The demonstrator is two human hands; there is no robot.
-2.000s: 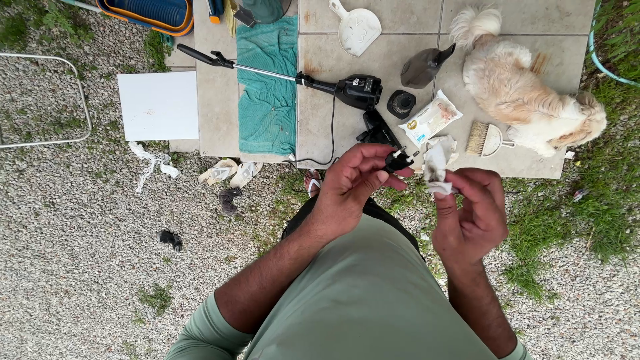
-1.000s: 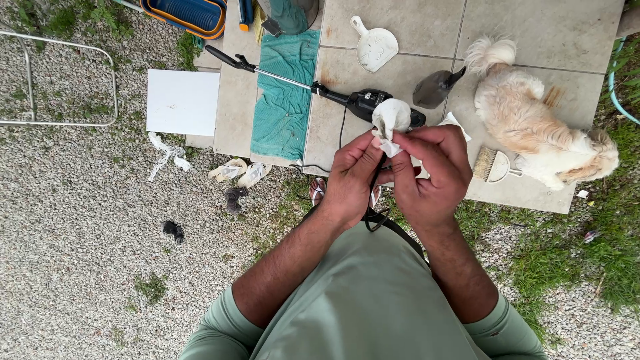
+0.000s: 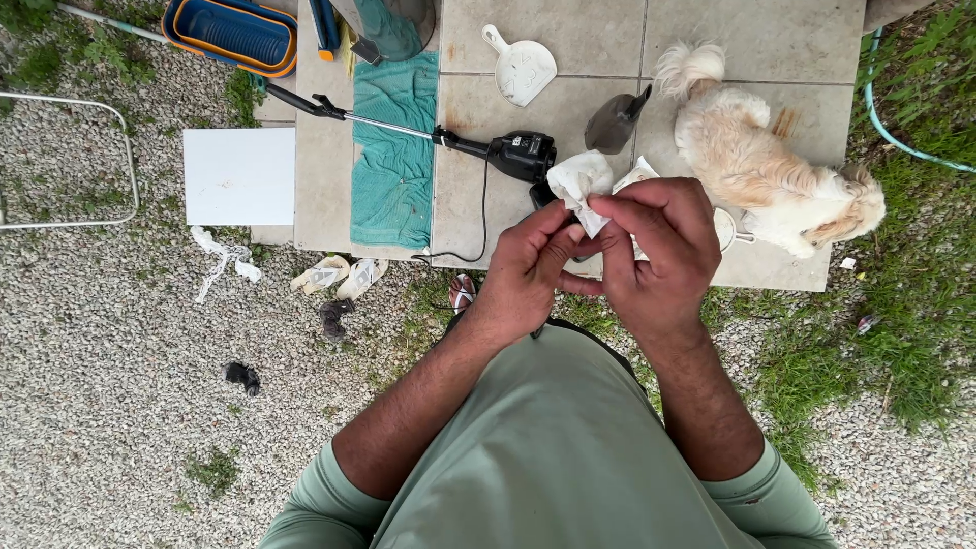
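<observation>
A crumpled white wipe (image 3: 581, 179), grey with dirt in places, is pinched between the thumb and fingers of my right hand (image 3: 662, 255). My left hand (image 3: 534, 267) meets it from the other side, its fingertips around a small dark item mostly covered by the wipe and fingers; a plug cannot be made out now. Beyond my hands a black stick vacuum cleaner (image 3: 521, 155) lies on the tiles, its metal tube across a teal towel (image 3: 393, 152). A wipes packet (image 3: 637, 174) is partly hidden behind my right hand.
A white dustpan (image 3: 526, 70) and a dark grey container (image 3: 616, 122) rest on the tiles. The dog (image 3: 762, 156) is at the right. Farther left are a white board (image 3: 239, 177), a blue bucket (image 3: 231, 34) and flip-flops (image 3: 363, 279). A cord (image 3: 485, 221) trails from the vacuum.
Two seconds ago my left hand held a black plug in plain view, apart from the wipe in my right hand. My hands have since come together, with the wipe over the held item.
</observation>
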